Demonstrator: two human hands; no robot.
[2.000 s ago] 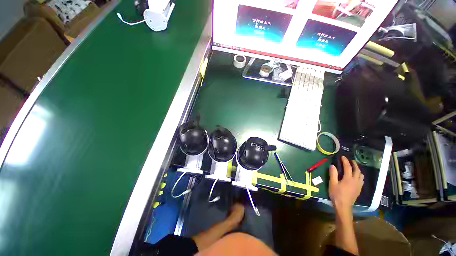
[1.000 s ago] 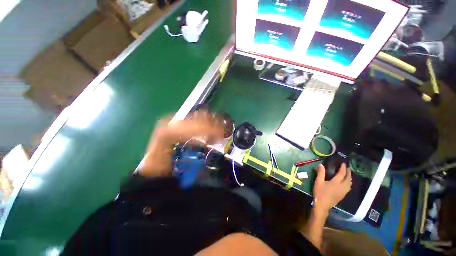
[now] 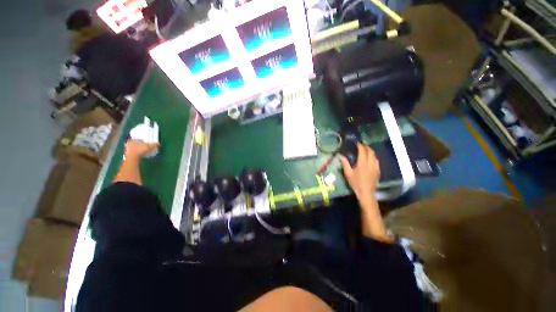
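Observation:
My left hand is stretched out over the green conveyor belt and is on a white camera, its fingers at the camera's near side; the grip is small and blurred. My right hand rests on a black computer mouse at the right of the bench. Three PTZ dome cameras with black ball heads stand in a row at the bench's front edge, their white cables hanging down in front.
A monitor with four picture tiles stands behind the keyboard. Tape roll, red pen and yellow marking tape lie on the bench. A bulky black object is at right; cartons are left of the belt.
The view has turned left. My left hand has moved from the bench-edge cameras out to the white camera on the belt. My right hand has stayed on the mouse.

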